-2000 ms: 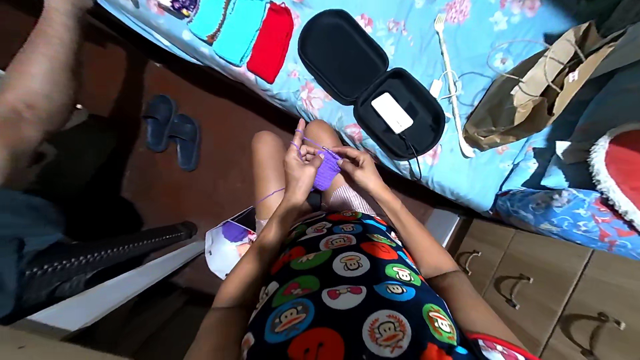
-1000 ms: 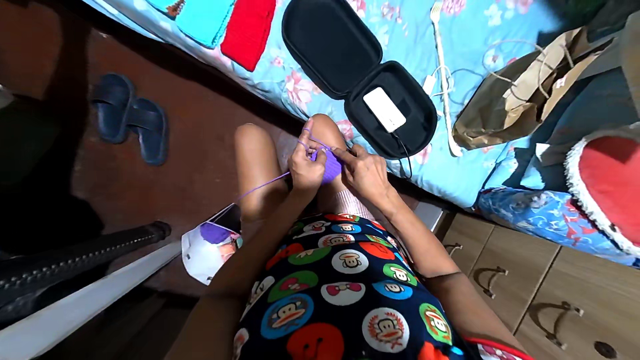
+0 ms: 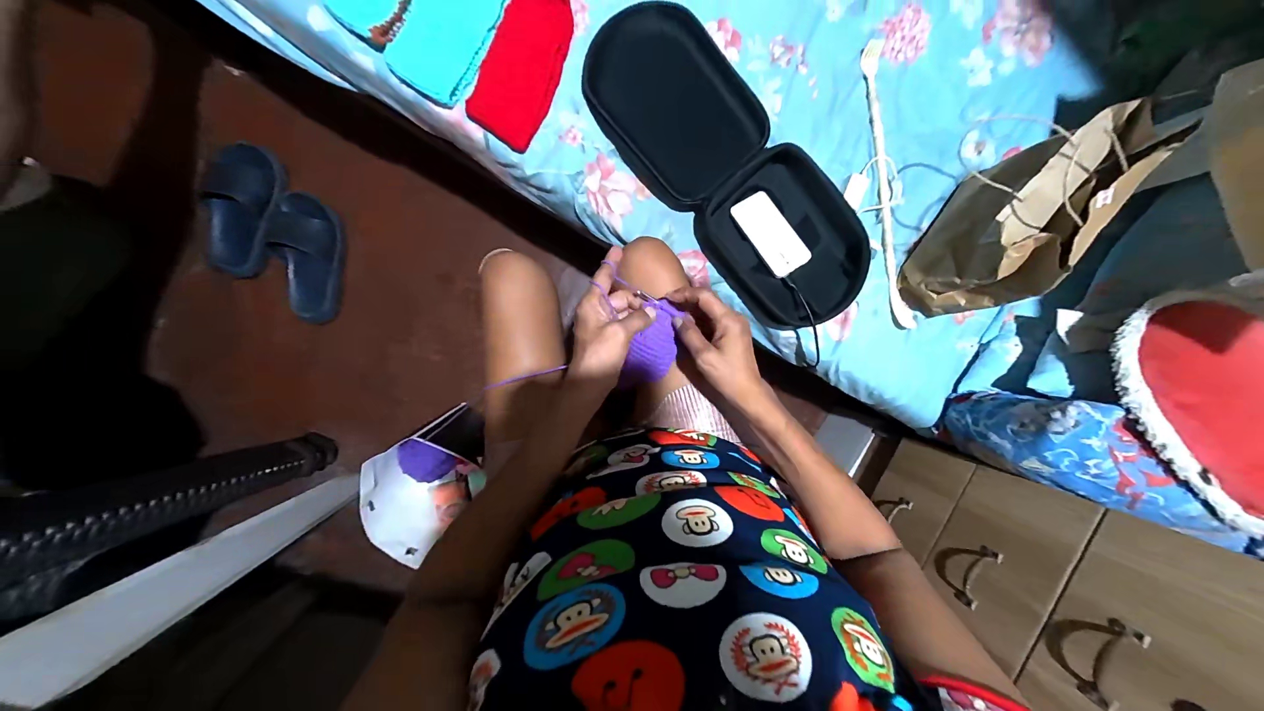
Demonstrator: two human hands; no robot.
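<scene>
A small purple crocheted piece (image 3: 650, 354) hangs between my hands above my knees. My left hand (image 3: 602, 331) pinches its left edge with thumb and fingers, the index finger raised with purple yarn (image 3: 528, 376) looped over it. My right hand (image 3: 721, 341) holds the top right of the piece and a thin crochet hook (image 3: 647, 296), whose tip lies at the upper edge; its handle is mostly hidden by my fingers. The yarn runs down left toward a purple ball (image 3: 427, 460) in a white container (image 3: 395, 509) beside my leg.
On the floral bed lie an open black case (image 3: 780, 163) with a white device (image 3: 770, 234), a white back scratcher (image 3: 881, 188), a paper bag (image 3: 987, 247), and red (image 3: 523, 74) and turquoise (image 3: 444, 44) knitted pieces. Slippers (image 3: 314, 257) rest on the floor; wooden drawers (image 3: 1007, 553) stand at right.
The forearm seen at the upper left two seconds ago has mostly left the view. My hands stay close together on the purple piece, with small finger shifts.
</scene>
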